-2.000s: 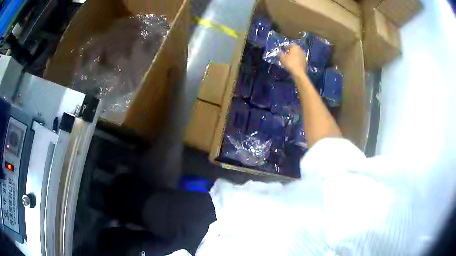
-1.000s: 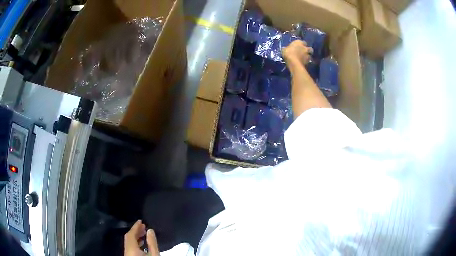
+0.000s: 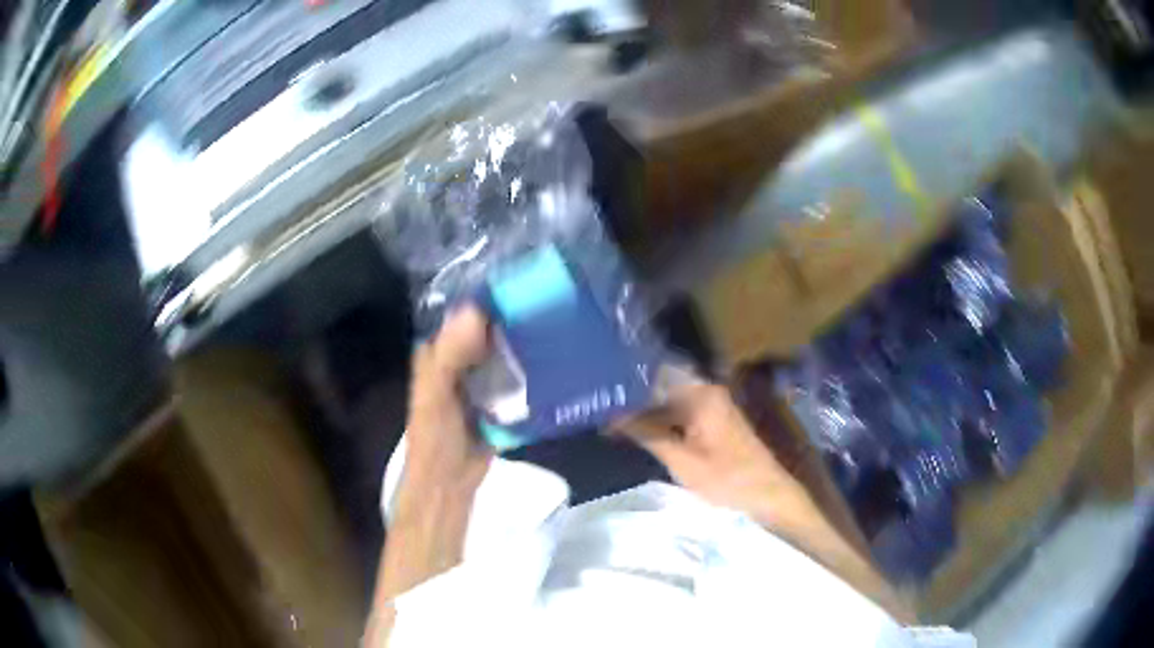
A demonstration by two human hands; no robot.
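A dark navy smartwatch box (image 3: pixel 570 355) with a light-blue patch and white lettering is held above my lap, in the middle of the view. Crinkled clear film (image 3: pixel 494 190) surrounds it and extends beyond its far end towards the sealer. My left hand (image 3: pixel 449 380) grips the box's left side. My right hand (image 3: pixel 690 424) holds its lower right corner. The sealer (image 3: pixel 316 139) is ahead at the upper left, with its long sealing jaw (image 3: pixel 297 215) along the front edge. The picture is blurred, and the fingers are partly unclear.
The supply carton (image 3: pixel 1095 272) at the right holds many navy boxes in shiny film (image 3: pixel 924 380). Another open brown carton (image 3: pixel 253 468) is at lower left. A brown carton (image 3: pixel 721 95) stands beyond the sealer's right end. Yellow floor marking (image 3: pixel 892 152) shows at upper right.
The view has swung left. My right hand has left the supply carton with a film-covered box, now in front of me. My left hand has come up and taken hold of it too.
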